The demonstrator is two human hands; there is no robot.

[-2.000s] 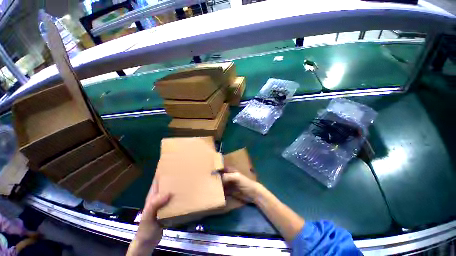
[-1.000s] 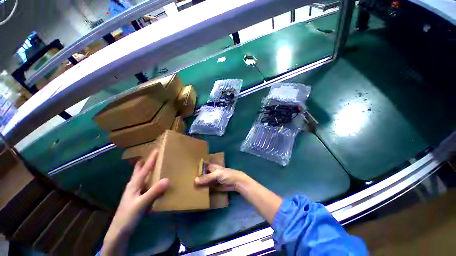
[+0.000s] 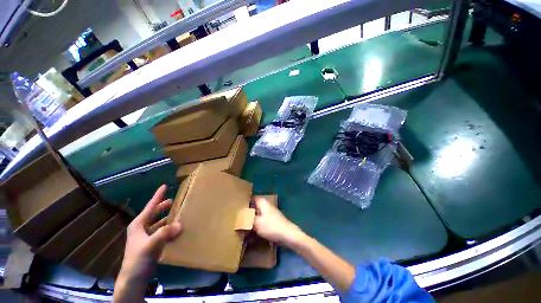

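A brown mailer box point(image 3: 207, 222) is tilted in front of me, with a small tab sticking out on its right side. My left hand point(image 3: 148, 234) is at its left edge, fingers apart, the thumb near the cardboard. My right hand point(image 3: 270, 222) is at its right edge beside the tab, its fingertips partly hidden. Another brown cardboard piece point(image 3: 261, 255) lies under the box. Two clear air-column bags with black cable-like items lie to the right, a smaller one point(image 3: 286, 129) and a larger one point(image 3: 359, 154).
Closed mailer boxes point(image 3: 196, 121) are stacked behind the held box. Open mailer boxes point(image 3: 44, 195) lean nested at the left. A green conveyor point(image 3: 415, 228) has a metal rail point(image 3: 474, 255) at its near edge. A white shelf point(image 3: 196, 66) runs behind.
The box has turned and its tab now sticks out clear of the right hand. The left hand has shifted to the box's left edge. The camera view has swung right, then partly back.
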